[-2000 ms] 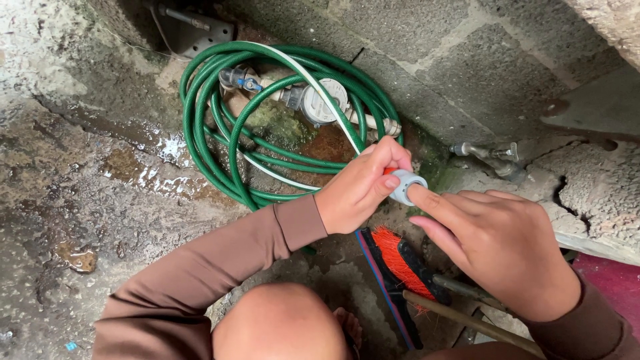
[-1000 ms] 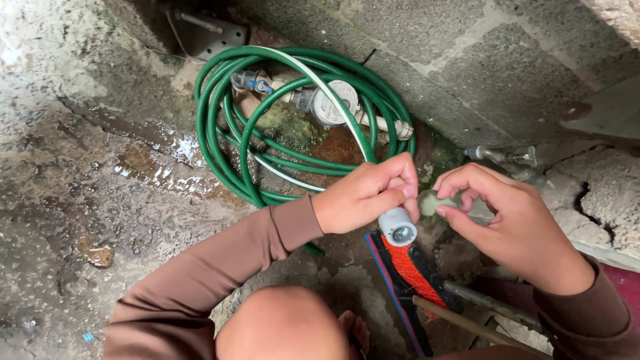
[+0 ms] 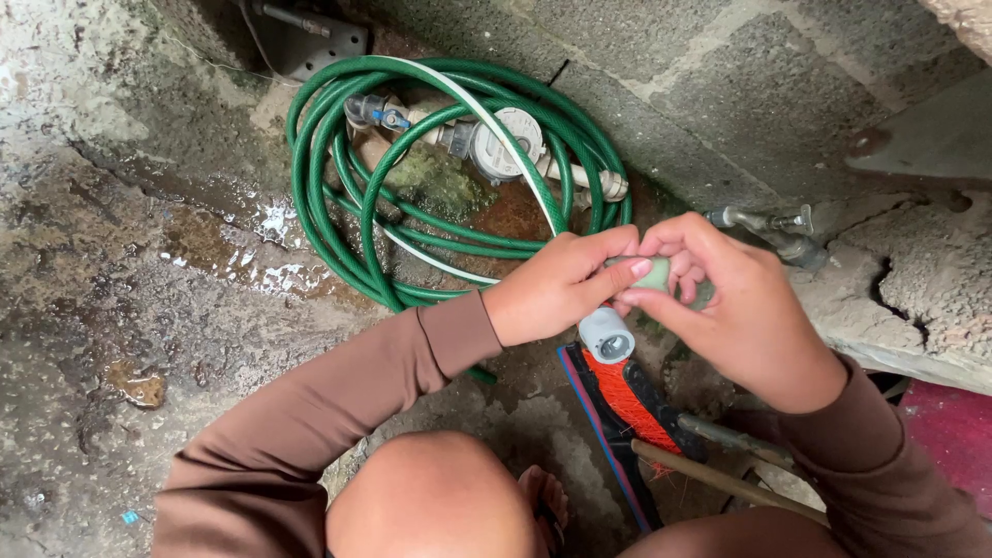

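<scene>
My left hand (image 3: 570,287) is closed around the end of the green garden hose (image 3: 508,147), whose grey plastic connector (image 3: 607,335) sticks out below the fingers with its opening facing me. Between the fingertips of both hands is a small pale green, rounded piece (image 3: 652,274); its material cannot be told. My right hand (image 3: 721,302) grips that piece from the right, thumb below and fingers above, touching the left fingertips. Most of the hose lies coiled on the wet floor around a water meter (image 3: 508,145).
A small ball valve with a blue handle (image 3: 391,118) joins the meter pipe. A metal tap (image 3: 767,225) sticks out at the block wall (image 3: 697,85). Near my feet lie a squeegee (image 3: 608,434) and an orange-bristled brush (image 3: 628,395). A metal bracket (image 3: 329,50) stands at the upper left.
My right hand first had a finger at the connector's opening, then held the pale green piece apart from it. Now it has moved left and up, and both hands' fingertips meet at the piece.
</scene>
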